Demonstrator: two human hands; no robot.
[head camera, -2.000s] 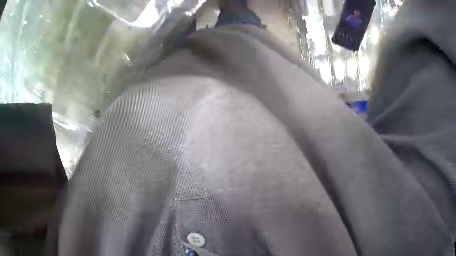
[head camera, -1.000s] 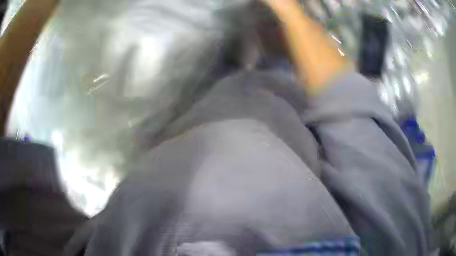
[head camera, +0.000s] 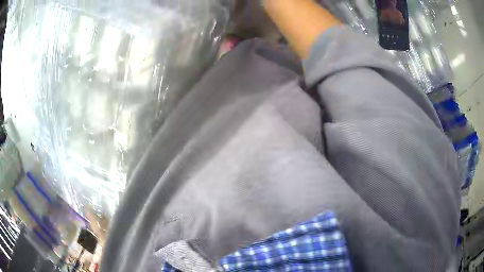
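A large tray stack wrapped in shiny, creased clear stretch film (head camera: 95, 79) fills the upper left, close against the grey smock. Blurred pale shapes show through the film. My right forearm reaches out of its grey sleeve to the top edge, beside the bundle; the right hand itself is cut off by that edge. My left hand and forearm are not in view. A small pink patch shows between bundle and smock, too blurred to name.
A mobile phone (head camera: 393, 24) lies on clear trays (head camera: 424, 58) at the upper right. Blue trays (head camera: 457, 125) stand at the right edge beside a pale surface. Stacks with blue edges (head camera: 40, 204) show at the lower left. The grey smock covers the middle.
The left forearm has left the upper left. The right forearm came into view and still points up. The bundle shows larger and sharper, and the lower-left dark sleeve is gone.
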